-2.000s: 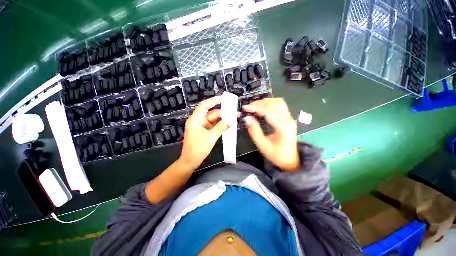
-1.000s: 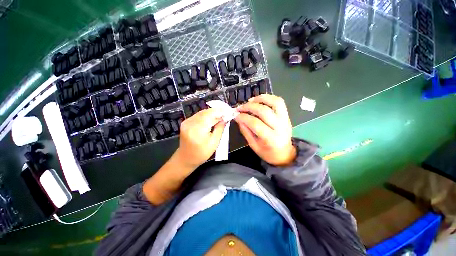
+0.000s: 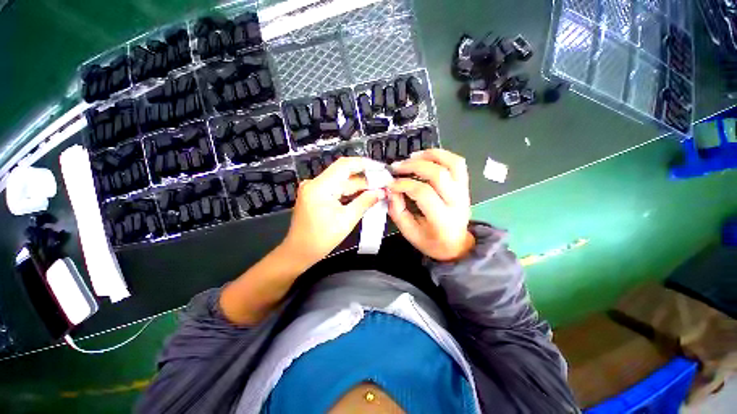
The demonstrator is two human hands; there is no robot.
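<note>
A narrow white strip [image 3: 372, 230] hangs down between my hands, near the front edge of the compartment tray. My left hand [image 3: 330, 212] pinches the strip from the left. My right hand [image 3: 432, 206] has its fingertips together at the strip's upper part, close to the left fingertips. Whether a small part is between the right fingertips is hidden. The clear compartment tray [image 3: 284, 142] lies in front of me, most pockets filled with small black parts [image 3: 252, 139].
Loose black parts [image 3: 494, 73] lie heaped right of the tray. A second clear tray [image 3: 622, 61] lies at the far right. A white scrap [image 3: 495, 170] is near the bench edge. White strips [image 3: 94, 226], a black slab with a white block [image 3: 73, 289] and a white round item [image 3: 31, 190] lie left.
My right hand has come from apart on the right to meet my left hand at the strip. The strip's top, upright earlier, is now bent and mostly covered by fingers.
</note>
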